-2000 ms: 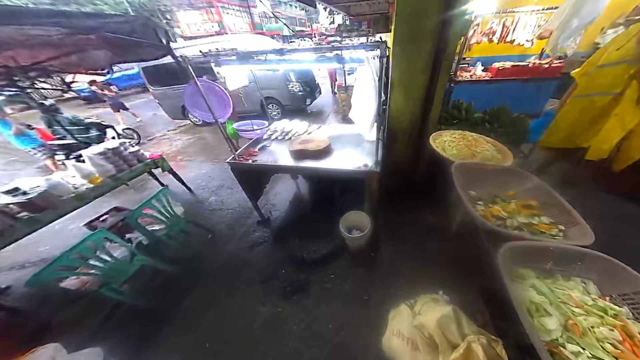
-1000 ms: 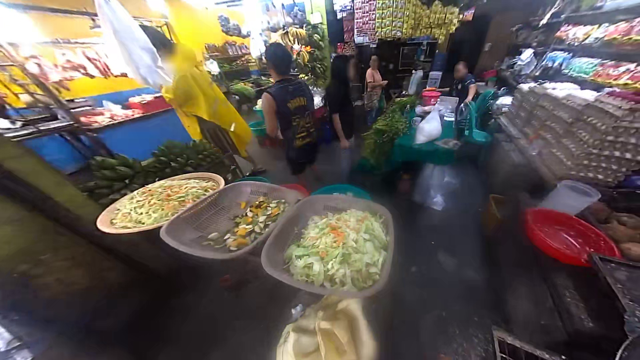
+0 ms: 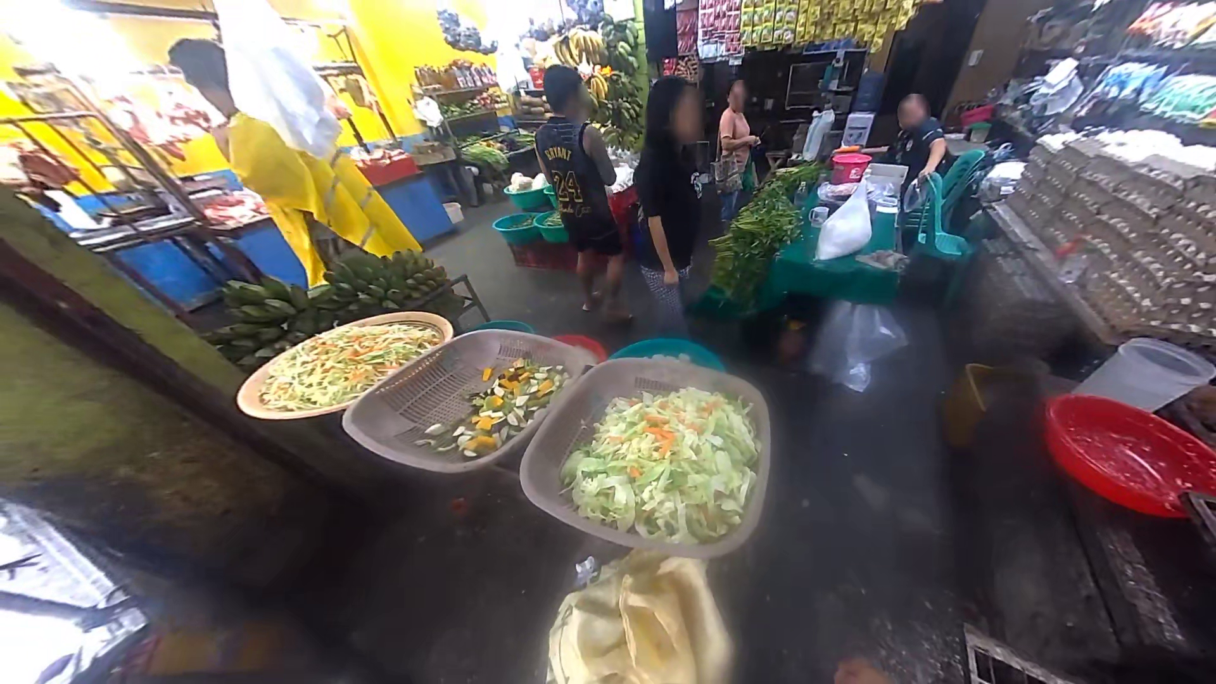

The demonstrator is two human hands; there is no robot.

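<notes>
Neither my left hand nor my right hand can be made out. A small blurred brownish shape at the bottom edge is too unclear to name. Ahead, a rectangular plastic basket (image 3: 750, 456) holds shredded cabbage with orange strips (image 3: 665, 456). To its left, a second plastic basket (image 3: 394, 408) contains mixed cut vegetables (image 3: 489, 408), yellow-orange and pale pieces among them. Farther left, a round shallow basket (image 3: 249, 394) is filled with shredded vegetables (image 3: 351, 366). Below the cabbage basket stands a cream-coloured sack (image 3: 636, 622), its top crumpled.
Green bananas (image 3: 380, 285) lie behind the baskets. Several people are farther back, one in a yellow garment (image 3: 285, 185). A green-covered table (image 3: 836, 275) holds leafy greens and a filled plastic bag. At right are a red basin (image 3: 1130, 456) and stacked egg trays (image 3: 1121, 218). A post (image 3: 123, 380) rises at left.
The view has swung far right from the street-side metal table and green chairs to the market interior. Since one second ago, the person in the dark jersey has turned slightly or shifted beside the person in black.
</notes>
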